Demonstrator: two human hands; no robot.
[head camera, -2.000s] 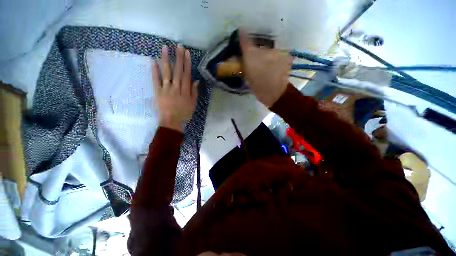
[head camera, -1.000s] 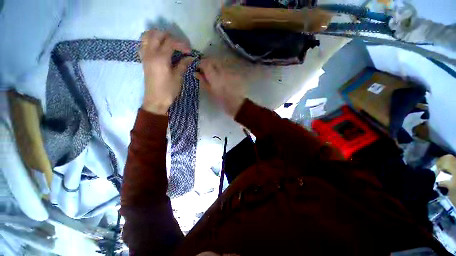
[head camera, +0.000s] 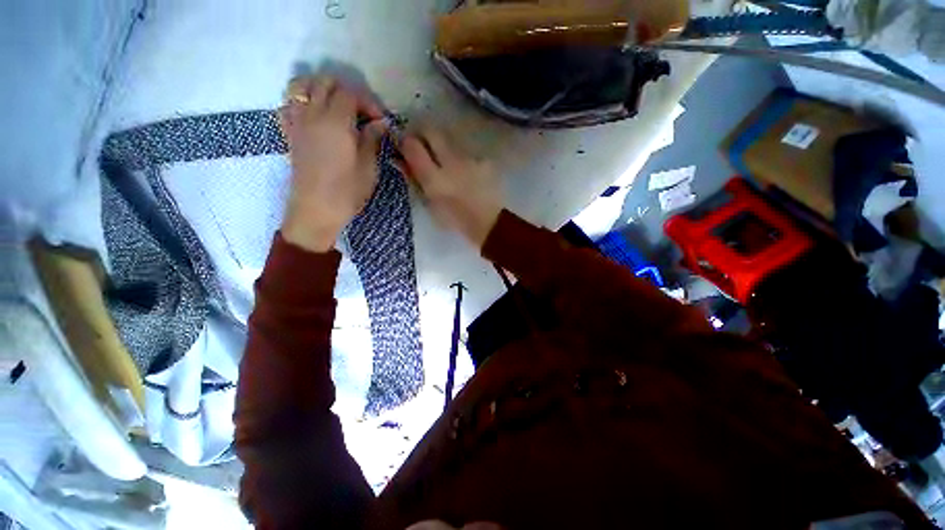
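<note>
The black-and-white speckled garment (head camera: 389, 311) lies on the pale table, its pale inside facing up and its speckled border running along the top and right. My left hand (head camera: 330, 145) lies over the top border, thumb and fingertips pinching the corner. My right hand (head camera: 446, 184) pinches the same corner from the right, fingertips close to the left ones. The corner itself is partly hidden by the fingers. The steam iron (head camera: 549, 88), dark with a tan wooden handle, sits apart at the top, beyond my right hand.
Hoses (head camera: 762, 23) run right from the iron. A white padded form on a tan wooden base (head camera: 88, 316) is at the left. Beyond the table's right edge are a red plastic stool or crate (head camera: 741, 240) and a cardboard box (head camera: 798, 155).
My right hand has left the iron, which now sits higher up. Both hands have come together at the garment's top right corner. Since one second ago they have hardly moved.
</note>
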